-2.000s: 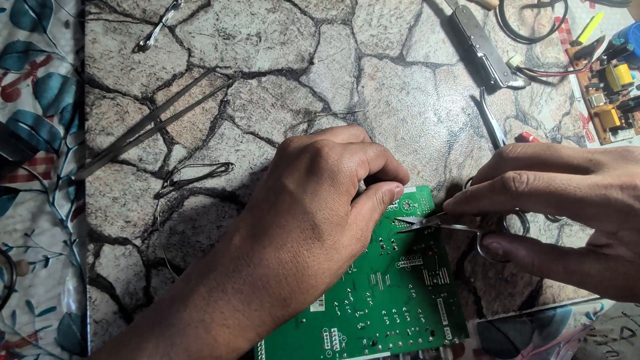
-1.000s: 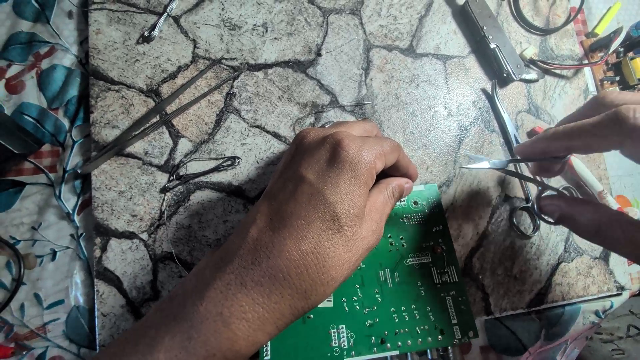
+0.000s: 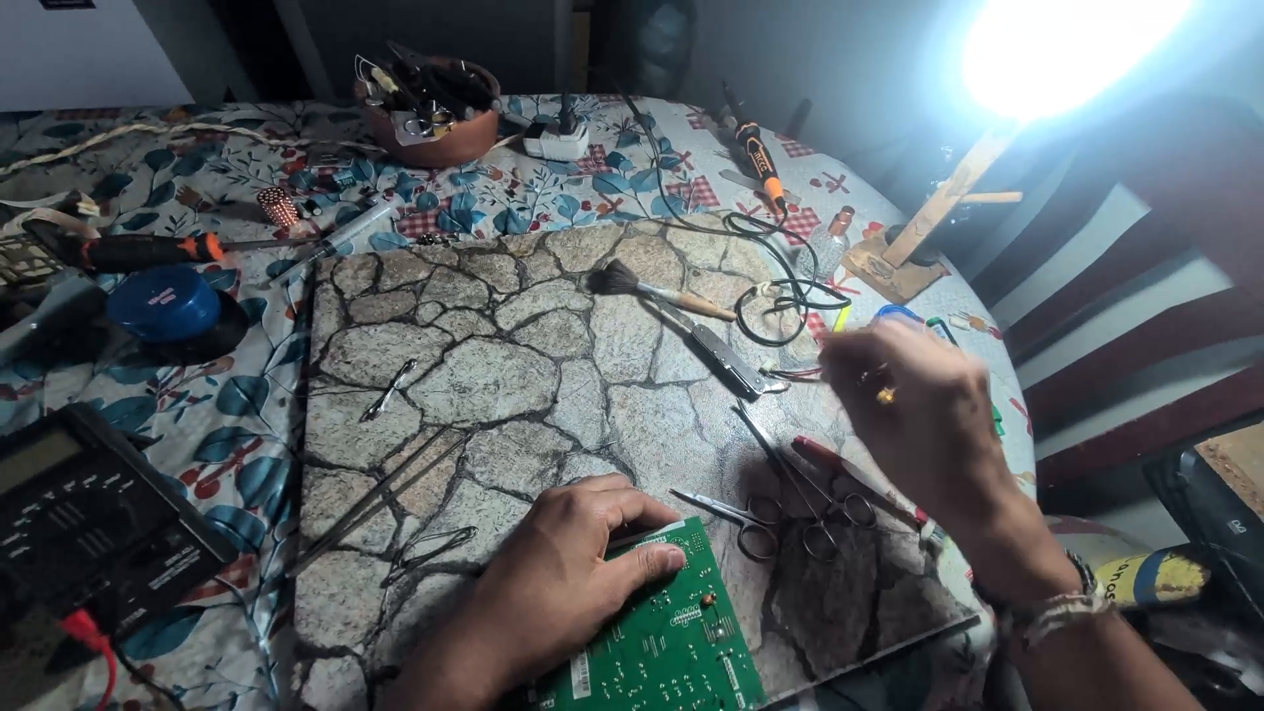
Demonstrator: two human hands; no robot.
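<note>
My left hand [image 3: 592,563] grips the top edge of a green printed circuit board [image 3: 681,632], thumb on its solder side. Small scissors [image 3: 736,518] lie on the stone-patterned mat just beyond the board's corner. Beside them rest long metal forceps [image 3: 795,474] and a red-handled tool [image 3: 854,474]. Raised over the mat's right side, my right hand [image 3: 908,405] is blurred, its fingers curled; whether it holds anything cannot be told. Metal tweezers [image 3: 380,499] lie to the left of my left hand, near a loop of thin wire [image 3: 430,548].
A brush [image 3: 681,299] and a grey folding tool [image 3: 726,360] lie farther back, below a soldering iron [image 3: 760,163]. A lit lamp on a wooden stand [image 3: 908,247] is at right. At left are a multimeter [image 3: 99,523], blue container [image 3: 163,301] and screwdriver [image 3: 148,252]; a clay bowl [image 3: 444,138] stands behind.
The small scissors, in my right hand before, now lie on the mat. My right hand has moved up and away from them. My left hand still holds the board. The view has tilted up widely.
</note>
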